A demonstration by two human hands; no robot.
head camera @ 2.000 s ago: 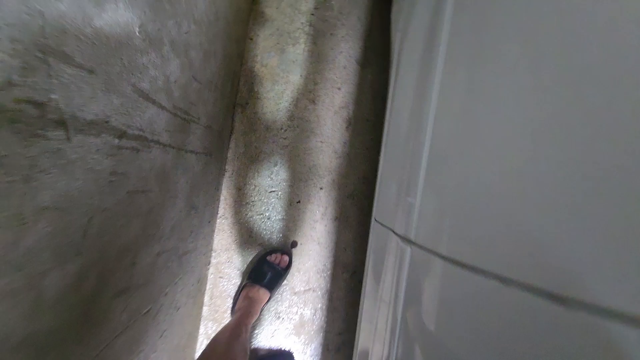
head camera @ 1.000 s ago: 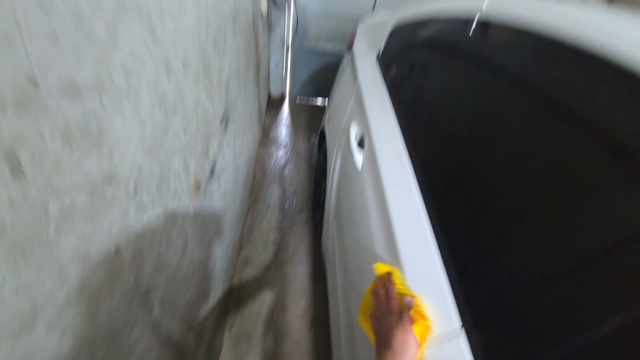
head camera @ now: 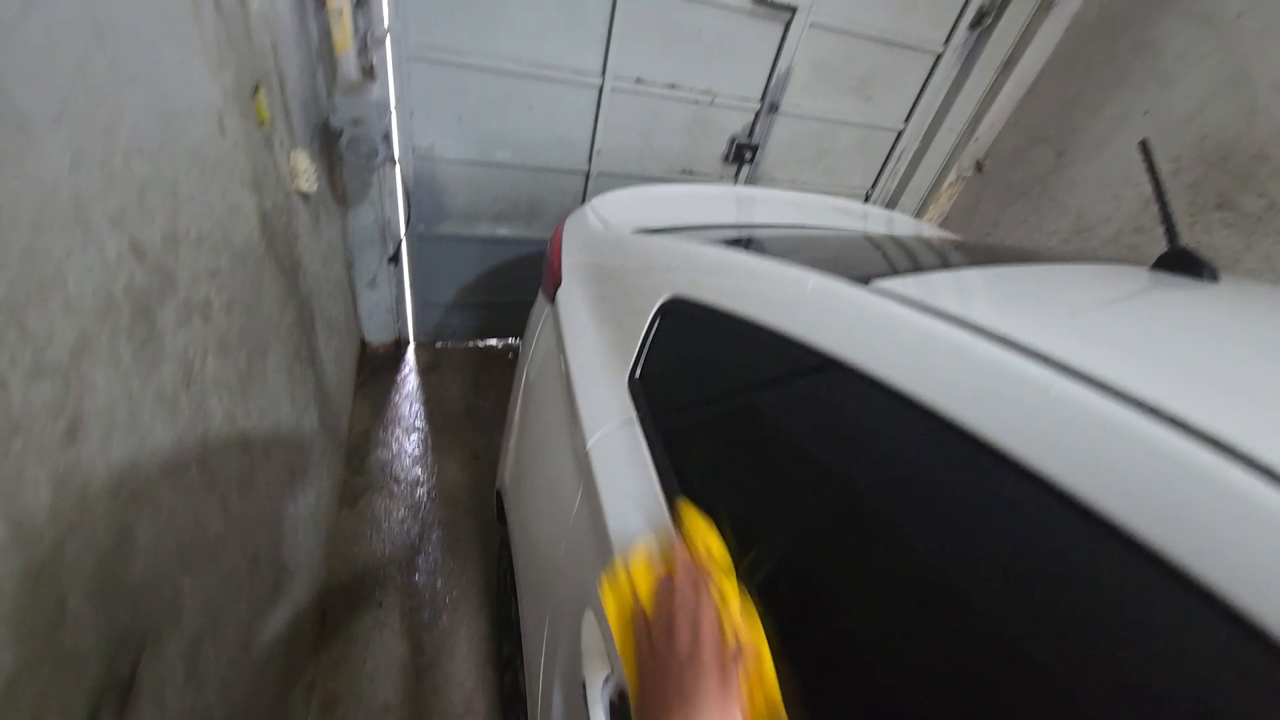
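My right hand [head camera: 685, 640], blurred, holds a yellow cloth [head camera: 625, 590] at the lower middle of the view. Cloth and hand lie against the side of a white car [head camera: 625, 480], at the lower edge of its dark side window [head camera: 850, 500]. Just below and left of the cloth is the door handle [head camera: 597, 650], partly covered. Beyond the hand, the body runs back to a red tail light [head camera: 553, 262]. The roof [head camera: 1100, 320] carries a short black antenna [head camera: 1165, 215]. My left hand is out of view.
A rough concrete wall [head camera: 180, 300] runs along the left. Between it and the car lies a narrow, wet-looking floor strip [head camera: 400, 520]. A metal garage door [head camera: 510, 130] with a latch [head camera: 741, 150] stands behind the car.
The view has swung up from the floor and a sandalled foot to the car's rear. The right hand with the yellow cloth has come into view and moved forward along the car, towards its rear.
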